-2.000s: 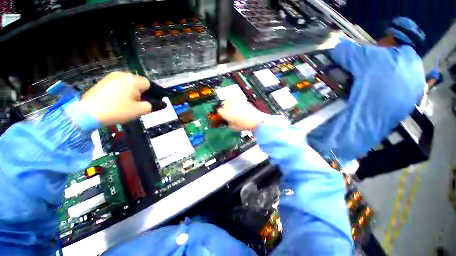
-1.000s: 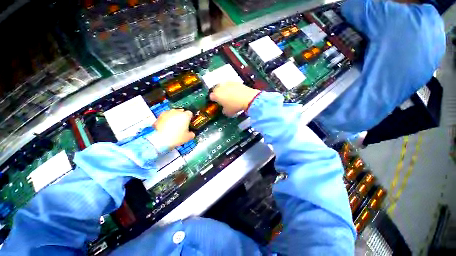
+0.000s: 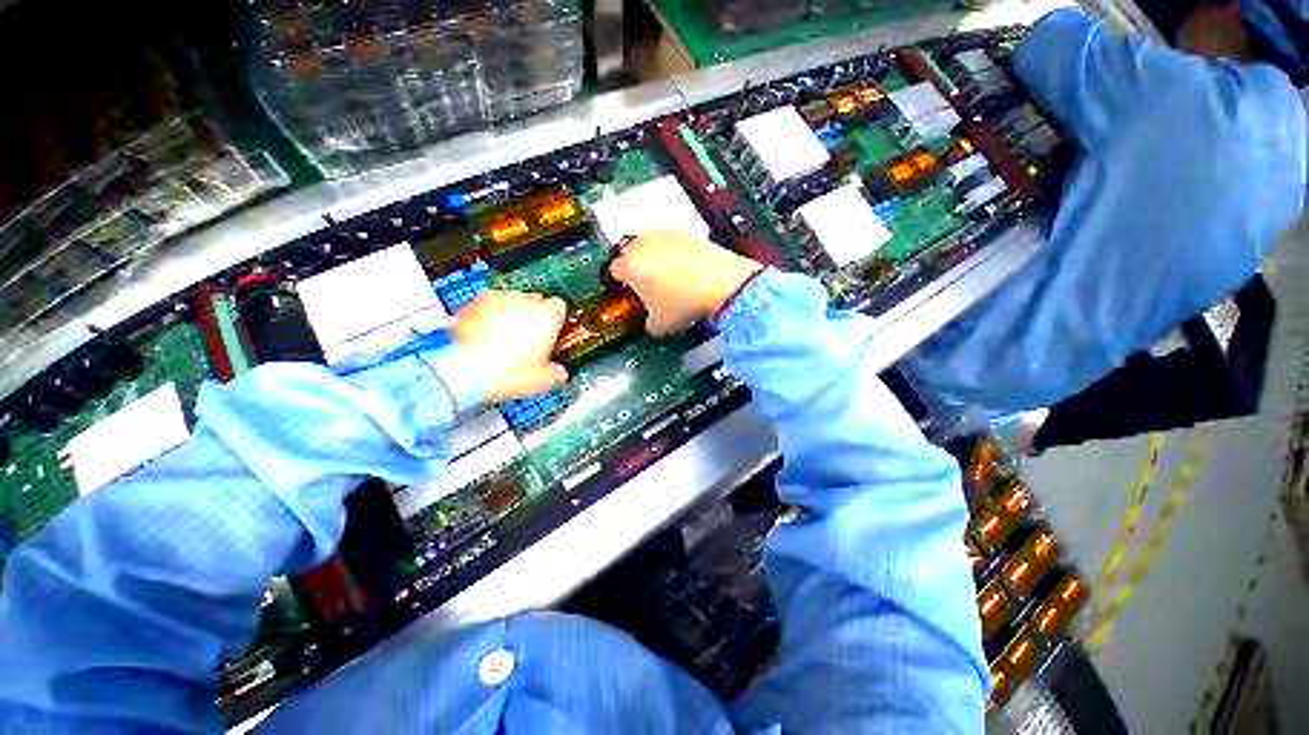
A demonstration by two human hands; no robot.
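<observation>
A large green circuit board (image 3: 632, 385) lies in a dark carrier in front of me. An orange-wound transformer (image 3: 600, 325) sits on the board between my hands. My left hand (image 3: 513, 345) is at its left end, with the fingers curled against it. My right hand (image 3: 678, 280) is at its right end, with the fingertips on it. The fingertips are partly hidden. Another pair of orange-wound parts (image 3: 530, 221) sits just behind on the board. White flat heatsinks (image 3: 371, 302) and blue components (image 3: 461, 286) stand around it.
A metal conveyor rail (image 3: 610, 495) runs along the near edge. A neighbouring board (image 3: 907, 216) lies to the right, beside a person's blue sleeve (image 3: 991, 309). Clear stacked trays (image 3: 416, 86) stand behind the line. A tray of orange-wound parts (image 3: 1022, 564) is low at my right.
My left hand has left the black part of the left-hand area and come down to the transformer's left end. My right hand has stayed near its right end. The view has shifted.
</observation>
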